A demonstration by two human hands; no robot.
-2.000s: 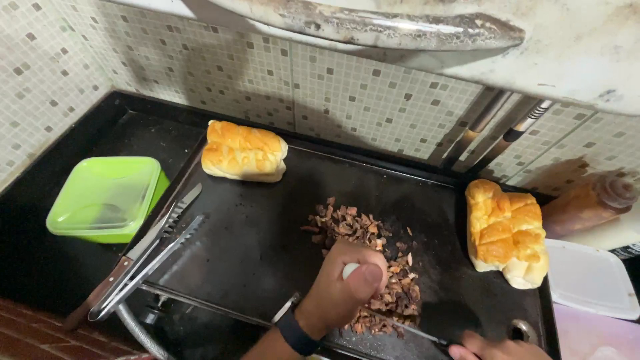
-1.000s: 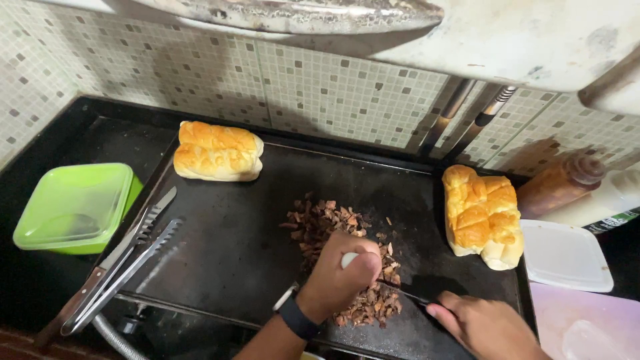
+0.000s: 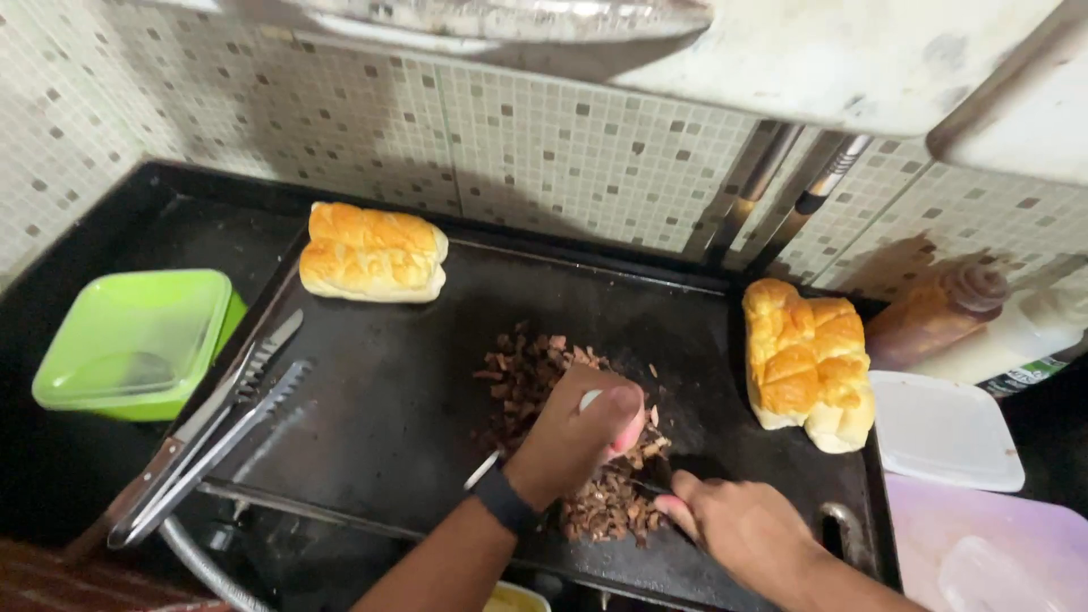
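Chopped brown meat [image 3: 608, 506] lies in a loose pile at the middle of a black griddle [image 3: 382, 382]. My left hand [image 3: 586, 425], with a dark watch band at the wrist, is closed around a white handle [image 3: 592, 398] over the pile; what the handle belongs to is hidden below the fist. To its right, low over the griddle, my right hand [image 3: 722, 518] grips a dark-handled utensil [image 3: 650, 486] whose far end reaches into the meat. Two pull-apart bread rolls rest on the griddle: one [image 3: 374, 255] at back left, one [image 3: 807, 365] at the right.
Metal tongs [image 3: 221, 442] and a wooden-handled knife [image 3: 204, 416] lie across the griddle's left edge, beside a green lidded container [image 3: 136, 340]. Sauce bottles [image 3: 943, 310] and a white plastic lid [image 3: 943, 429] are at the right. A tiled wall [image 3: 544, 161] stands behind.
My right hand, only partly in frame two seconds ago, is now in fuller view and closer to my left fist. The left hand stays over the meat.
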